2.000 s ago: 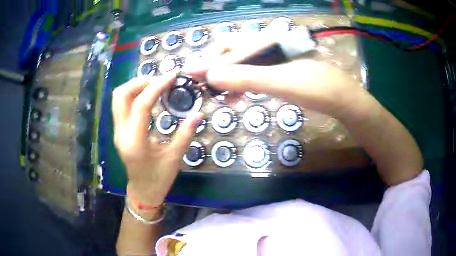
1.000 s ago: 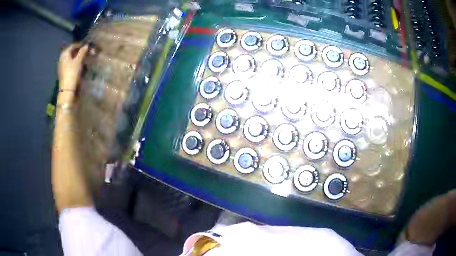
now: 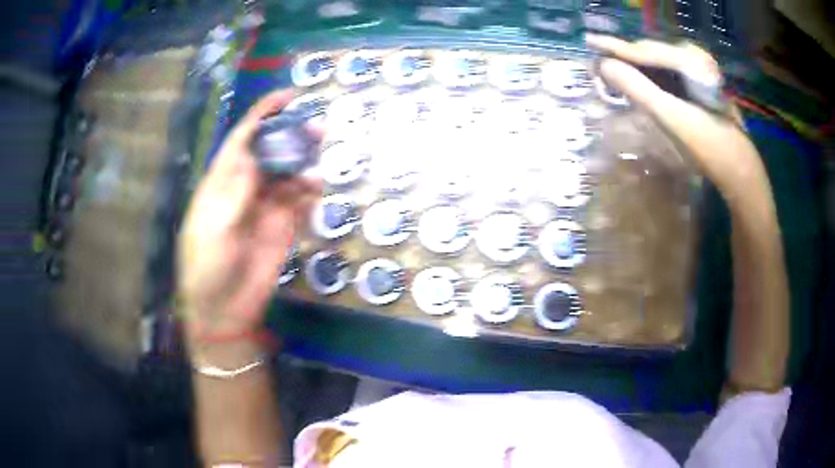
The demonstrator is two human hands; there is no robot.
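Note:
My left hand holds a black lens unit between thumb and fingers, above the left edge of the round-pocket tray. The unit is blurred. My right hand is over the tray's upper right corner, with a dark, pen-like tool partly hidden in it, pale at its rear end. Its fingertips are near a ring-shaped unit in the top row. Rows of lens units with white rings sit in the tray. Strong glare hides the detail of the middle rows.
A supply tray with brownish channels lies at the left, with several black units along its outer edge. The green mat shows around the trays. Pale paper sheets and blurred small parts are at the far side.
My left hand has come back from the supply tray with a black unit in it. My right hand has moved from the lower right edge to the tray's upper right, with the tool in it.

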